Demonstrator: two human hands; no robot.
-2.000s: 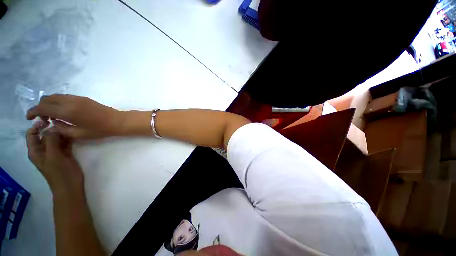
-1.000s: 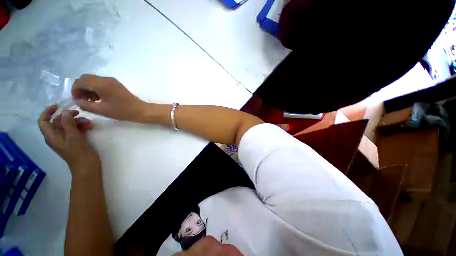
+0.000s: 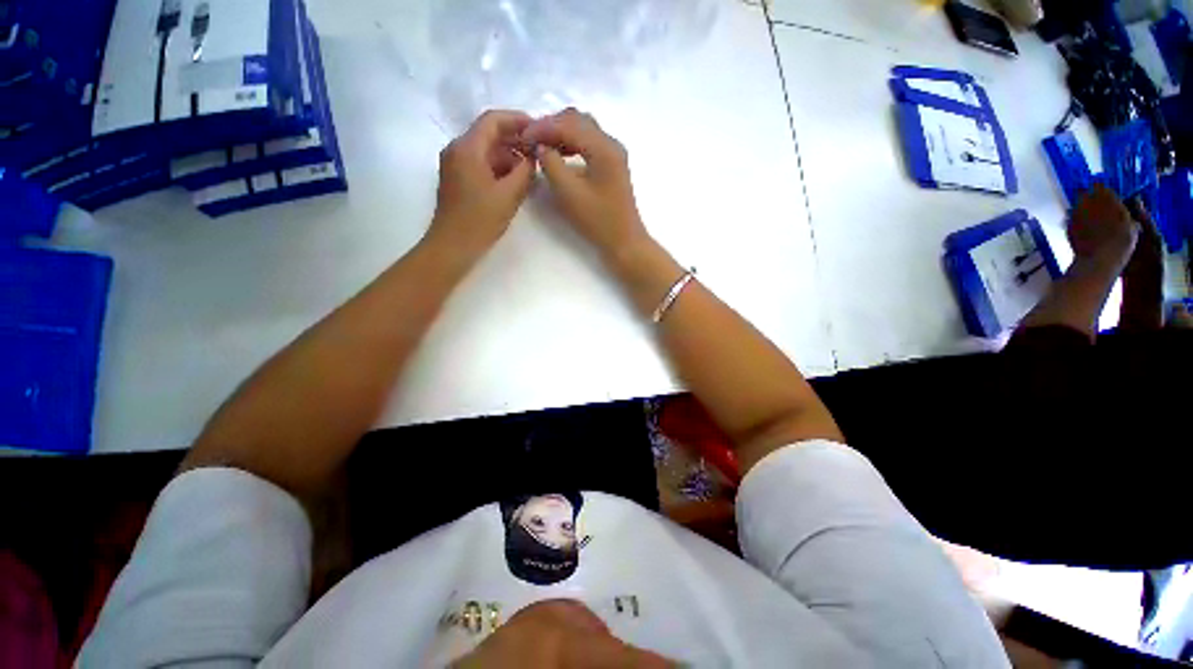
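Note:
My left hand (image 3: 479,179) and my right hand (image 3: 591,173) meet fingertip to fingertip above the white table. Both pinch a tiny clear plastic piece (image 3: 530,148), mostly hidden by the fingers and hard to make out. Just beyond the hands, a crumpled-looking heap of clear plastic (image 3: 563,59) lies at the top middle. A bracelet is on my right wrist.
Stacked cable boxes (image 3: 196,65) stand at upper left. A flat blue box or tray (image 3: 50,346) lies at far left. On the right are two blue-framed cartons (image 3: 966,144), a neighbour's hand (image 3: 1102,225), black cables (image 3: 1112,79) and a phone (image 3: 981,26).
The view has swung left and levelled, bringing the box stack and the right-hand neighbour's cartons into view. My hands remain together at the fingertips, now at upper middle of the picture.

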